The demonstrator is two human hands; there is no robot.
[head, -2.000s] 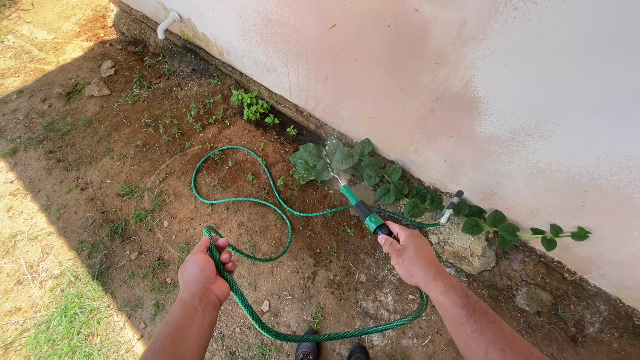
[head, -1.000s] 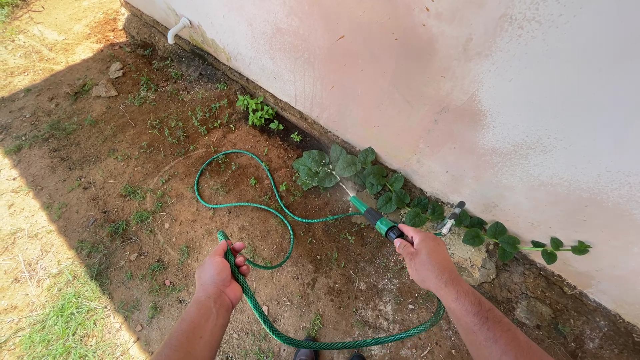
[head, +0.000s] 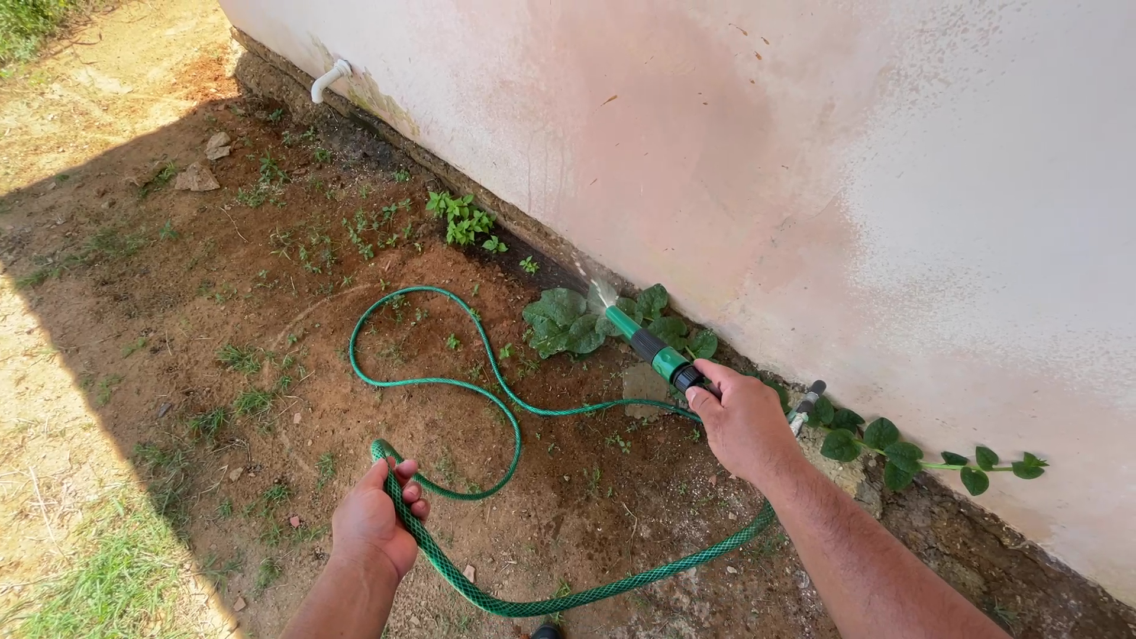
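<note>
My right hand [head: 741, 417] grips the black rear end of a green and black hose nozzle [head: 657, 352], which points up and left. Water sprays from its tip over a leafy vine [head: 564, 321] at the foot of the wall. My left hand [head: 382, 515], lower left, is closed around the green garden hose [head: 532, 607]. From there the hose sags in a curve toward my right forearm, which hides part of it. Another stretch of hose lies in loops on the soil and passes behind my right hand.
A pale, pink-stained wall [head: 710, 160] runs diagonally along the right. From it juts a white pipe elbow [head: 330, 80]. Near my right wrist is a tap [head: 806, 406] with stones below. Small bright green plants [head: 461, 218] grow by the wall; grass [head: 115, 568] and loose stones [head: 197, 177] dot the ground.
My right hand and the nozzle have moved up and left; the spray now falls nearer the wall, across the upper leaves. My left hand keeps hold of the hose.
</note>
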